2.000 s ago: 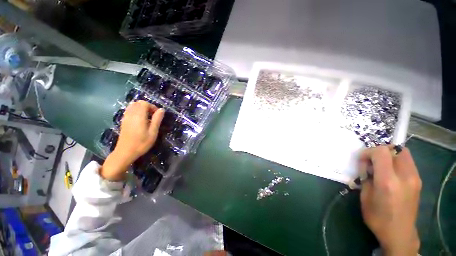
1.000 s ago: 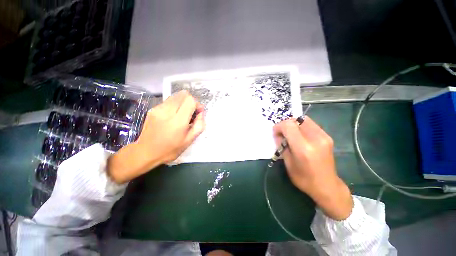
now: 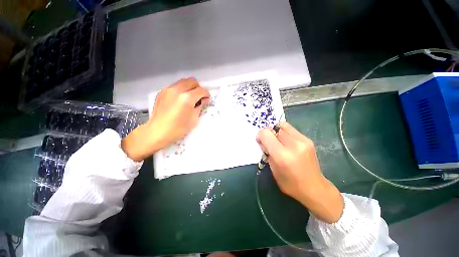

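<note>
My left hand (image 3: pixel 176 110) is over the left part of the white parts tray (image 3: pixel 221 160), its fingertips closed around a small dark piece (image 3: pixel 199 102), which looks like a black housing and is mostly hidden by the fingers. My right hand (image 3: pixel 294 160) holds the suction pen (image 3: pixel 263 160) at the tray's right front; its dark and pale bands show between the fingers. Small dark pieces (image 3: pixel 257 103) lie in the tray's right compartment. A few small brownish metal parts (image 3: pixel 178 147) lie at the tray's left, below my left hand.
The clear blister tray (image 3: pixel 55 143) is at the left, partly behind my sleeve. A second blister tray (image 3: pixel 63 55) lies farther back. A grey-white board (image 3: pixel 206 42) is behind the parts tray. Scrap bits (image 3: pixel 207 197) lie in front. The air hose (image 3: pixel 342 133) loops right to the blue pump (image 3: pixel 434 120).
From two seconds ago, my left hand has moved from the blister tray to above the parts tray and now holds a dark piece. The view has swung right. My right hand keeps the pen.
</note>
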